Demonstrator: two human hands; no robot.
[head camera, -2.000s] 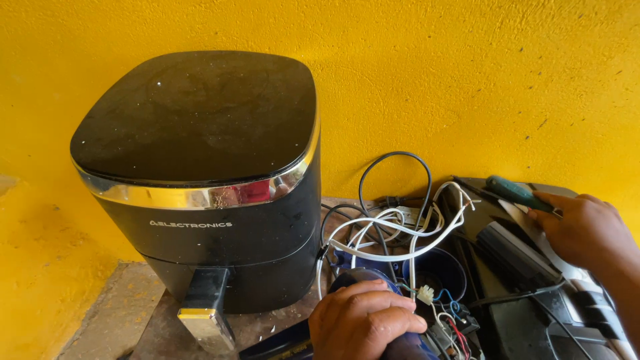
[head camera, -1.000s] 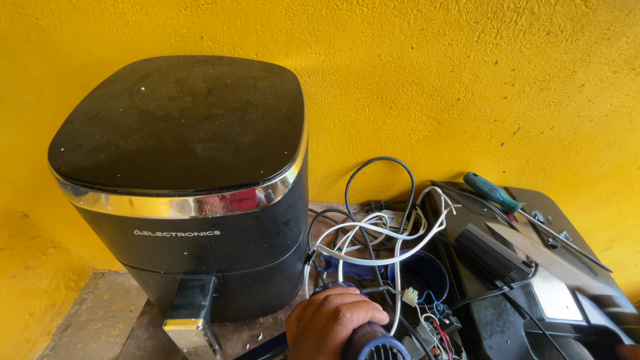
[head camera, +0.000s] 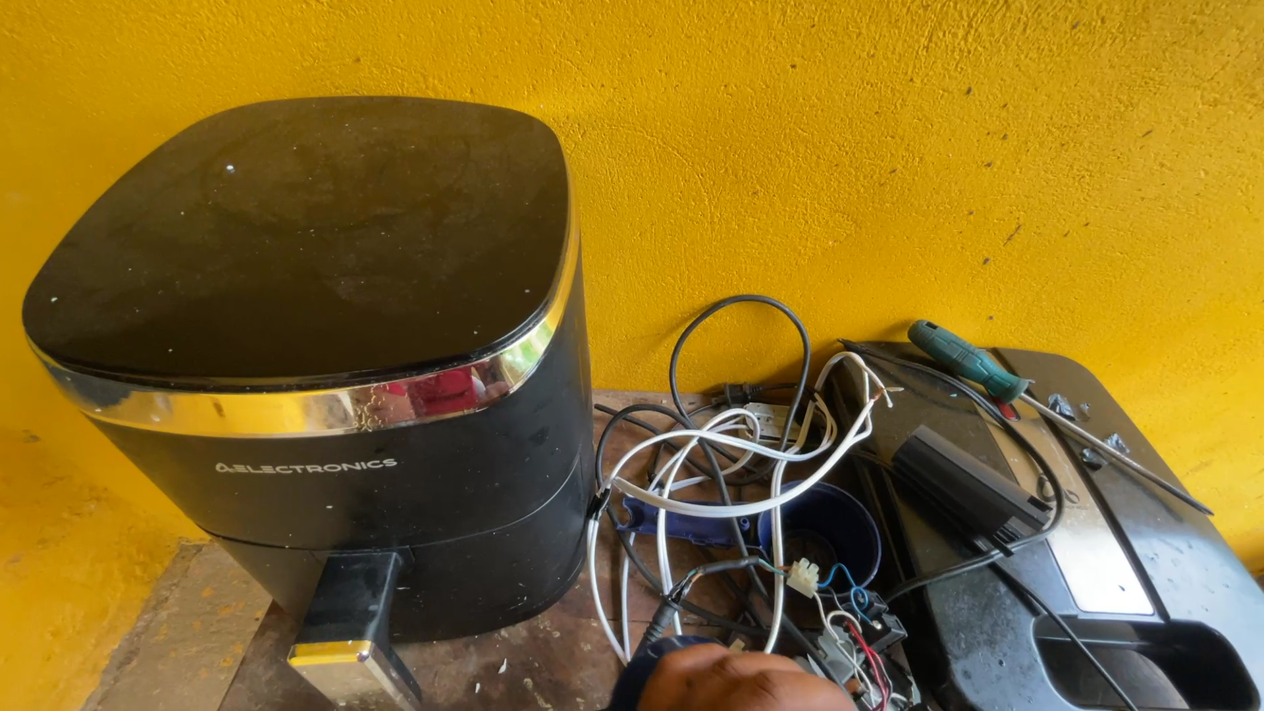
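Note:
At the bottom edge my left hand (head camera: 746, 681) is closed around a dark blue plastic appliance housing (head camera: 647, 673), whose cord sleeve points up; most of the housing is cut off or covered. Just right of the hand are a white terminal connector (head camera: 803, 578) and thin red, blue and white wires on small parts. Behind them stand a round blue plastic shell (head camera: 859, 528) and a tangle of white cable (head camera: 691, 509) and black cord (head camera: 676, 351). A green-handled screwdriver (head camera: 963, 360) lies across a black appliance casing (head camera: 1165, 538) at the right. My right hand is out of view.
A large black air fryer (head camera: 395, 484) with a gold band fills the left of the worn brown tabletop (head camera: 523, 662). A yellow wall (head camera: 889, 168) rises behind. A black rectangular part (head camera: 968, 484) rests on the casing, with black cord around it.
My right hand, on the screwdriver's green handle two seconds ago, has let go and left the view. The screwdriver now lies on the black casing. My left hand sits lower in view.

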